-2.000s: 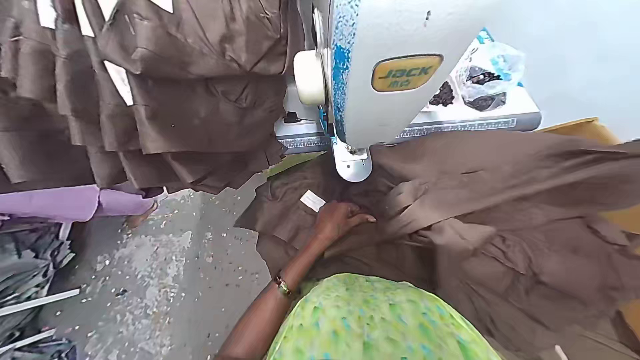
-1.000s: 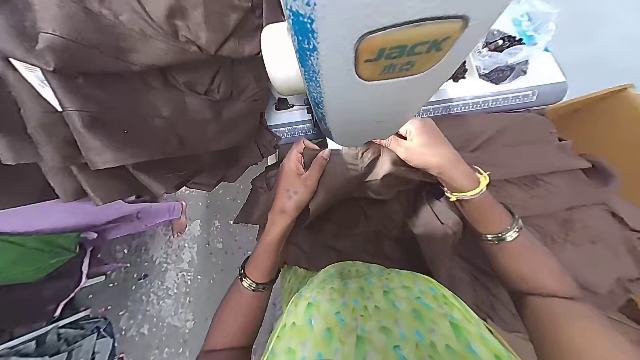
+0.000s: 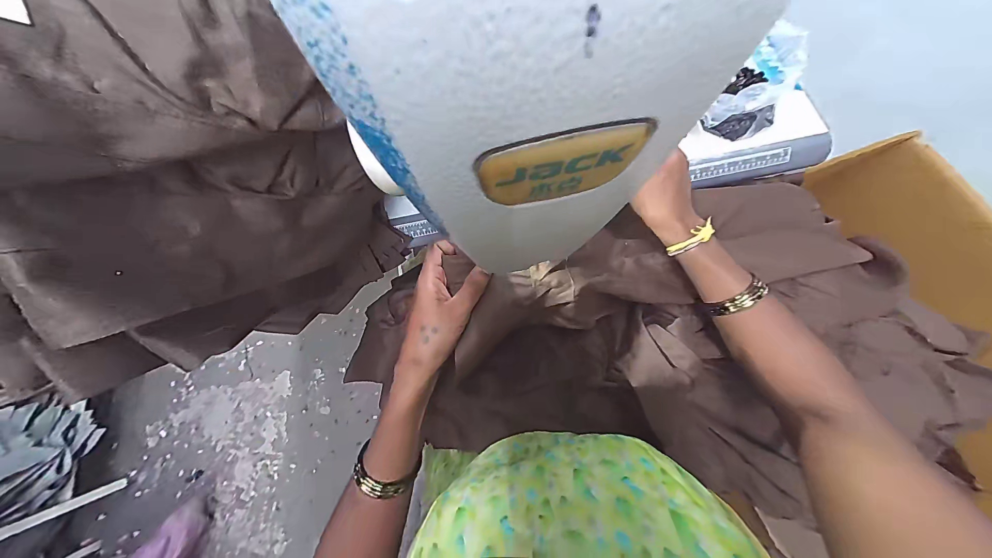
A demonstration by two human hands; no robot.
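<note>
The white and blue head of a Jack sewing machine point(image 3: 434, 101) fills the upper middle and hides the needle area. My left hand point(image 3: 438, 310) is at its lower left edge, thumb and fingers pinching brown fabric point(image 3: 535, 387) that spreads over my lap and to the right. Beyond the machine head's right edge, my right hand point(image 3: 666, 194) is bent at the wrist above the fabric. Its fingers are hidden behind the head, so its hold cannot be told. Part of a white round handwheel or knob point(image 3: 370, 163) shows left of the head.
Stacked brown fabric pieces point(image 3: 178, 232) hang at the left. A plastic bag with dark bits point(image 3: 744, 108) lies on the machine bed point(image 3: 775, 151) at the right. Beside it is a yellow-brown carton or panel point(image 3: 914, 225). Scraps litter the grey floor point(image 3: 256, 411); grey cloth point(image 3: 46, 457) lies lower left.
Two seconds ago only my left hand was plainly at the cloth; one second ago both were at the machine head's lower edge. Since then my right hand has gone partly behind the head. The view has moved closer.
</note>
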